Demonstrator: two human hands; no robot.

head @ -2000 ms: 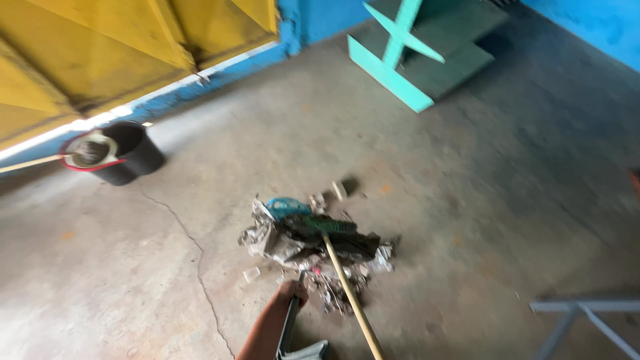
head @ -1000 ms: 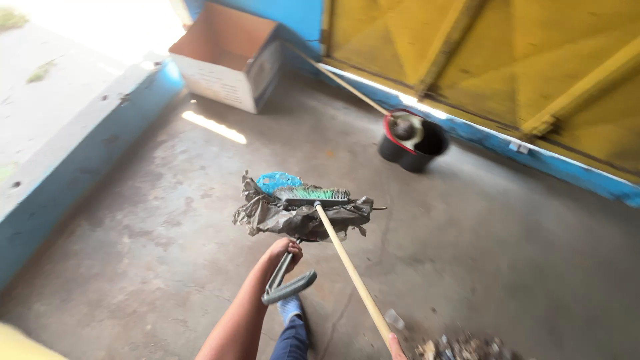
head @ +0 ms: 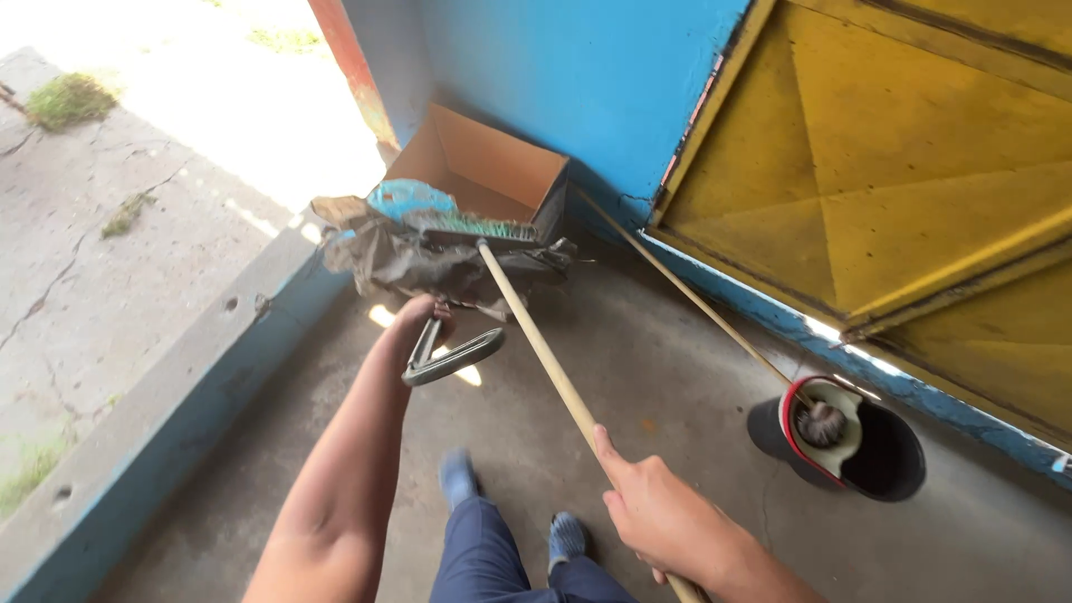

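My left hand (head: 429,314) is closed around a grey handle (head: 452,356), likely a dustpan's, whose pan is hidden under a heap of crumpled dark plastic (head: 402,260). A blue piece of plastic (head: 410,198) lies on top of that heap. My right hand (head: 657,502) grips the wooden stick of a broom (head: 536,335). The broom's head, with green bristles (head: 486,226) turned upward, presses against the heap. The whole load is in front of an open cardboard box (head: 494,159) and overlaps its near side in view.
A black bucket (head: 879,461) with a mop (head: 821,423) in its wringer stands at right, the mop stick leaning toward the box. A yellow metal gate (head: 930,167) and blue wall (head: 569,67) lie beyond. A low concrete ledge (head: 193,394) runs along the left.
The plastic heap, lying on the floor two seconds ago, is lifted between handle and broom and has been carried to the cardboard box. The view has turned left.
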